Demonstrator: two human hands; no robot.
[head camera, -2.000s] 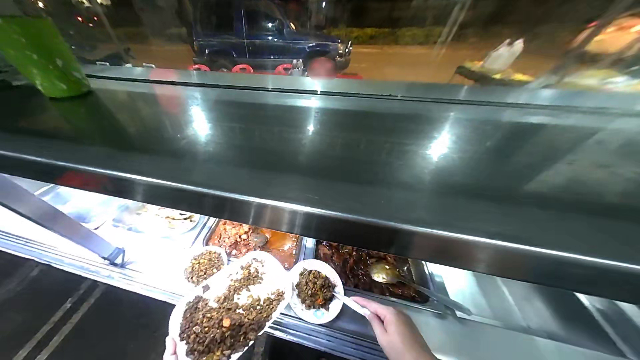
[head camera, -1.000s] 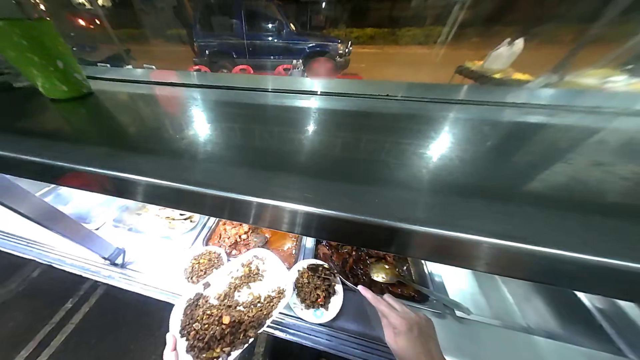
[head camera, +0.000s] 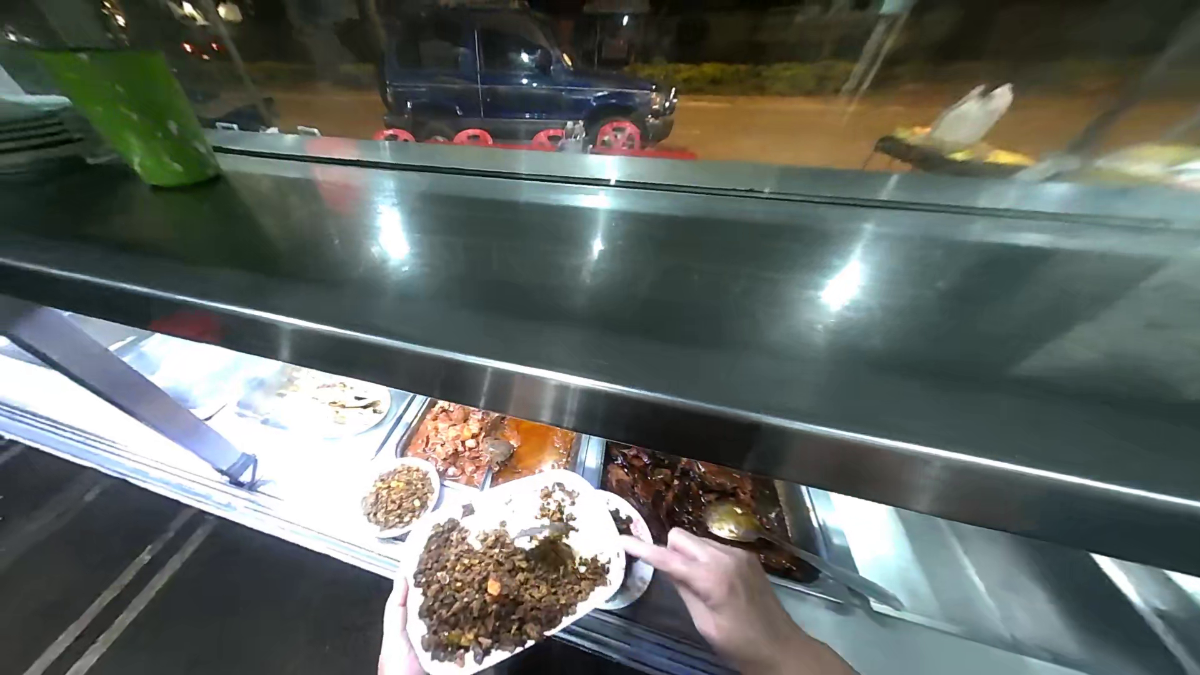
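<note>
My left hand (head camera: 397, 633) grips the lower left edge of a white oval plate (head camera: 614, 517) heaped with dark minced food (head camera: 487, 586). My right hand (head camera: 717, 586) is at the plate's right side, its fingers closed on a spoon (head camera: 547, 531) whose bowl rests among the food; most of the handle is hidden. Behind the oval plate, a small white bowl (head camera: 641, 583) with dark food is partly covered. Another small bowl (head camera: 398, 497) of chopped food stands to the left.
A steel shelf (head camera: 600, 281) overhangs the counter. Under it sit trays of reddish stew (head camera: 450, 441) and dark meat (head camera: 670, 483), the latter with a serving spoon (head camera: 736, 522). A slanted metal support (head camera: 131, 389) stands left; a green container (head camera: 141, 117) is on the shelf.
The oval plate has moved right and now overlaps the small bowl that stood beside it. My right hand has come left, with the spoon now in the oval plate's food.
</note>
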